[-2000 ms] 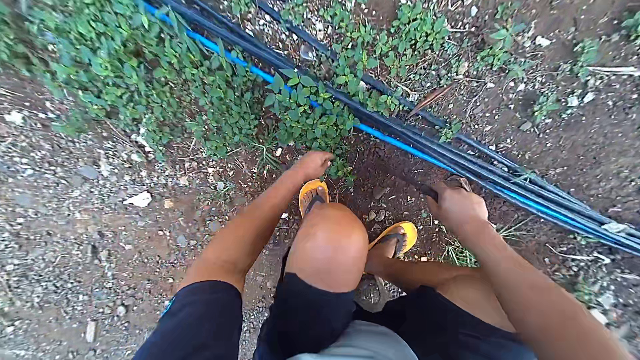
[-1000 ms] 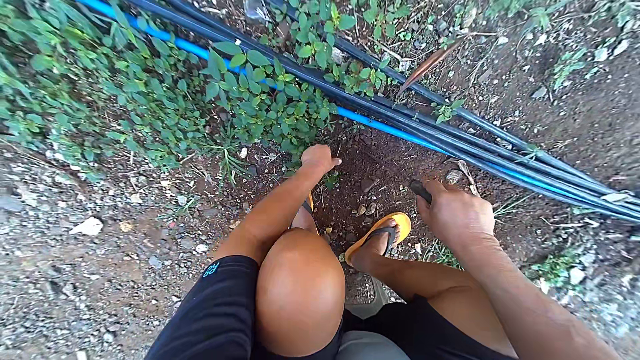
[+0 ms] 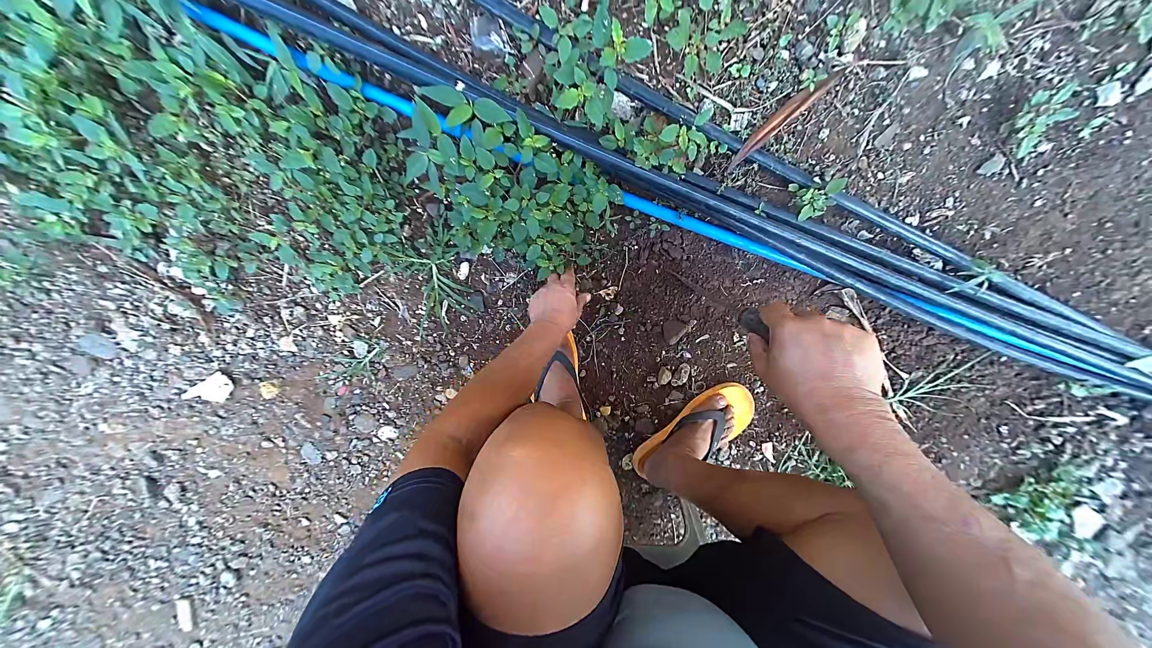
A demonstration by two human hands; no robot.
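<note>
My left hand (image 3: 558,302) is low at the near edge of the leafy green weeds (image 3: 531,216), its fingertips at the lowest leaves; whether it grips a stem I cannot tell. My right hand (image 3: 817,358) is closed around the dark handle (image 3: 754,324) of a tool, held above bare brown soil to the right. A thin dark blade seems to run from the handle toward the upper left, but it blends with the soil. Just beyond both hands, a blue pipe (image 3: 693,225) lies along several black pipes (image 3: 774,216).
My feet in yellow flip-flops (image 3: 736,407) stand close below my hands. A light plastic stool (image 3: 688,540) is partly visible beneath me. Gravel (image 3: 207,468) covers the left side. A dry brown leaf (image 3: 785,117) lies across the far black pipe.
Two seconds ago the blade in my right hand showed plainly, pointing left; now it is hard to make out. My left hand stays by the weeds. The view has shifted somewhat.
</note>
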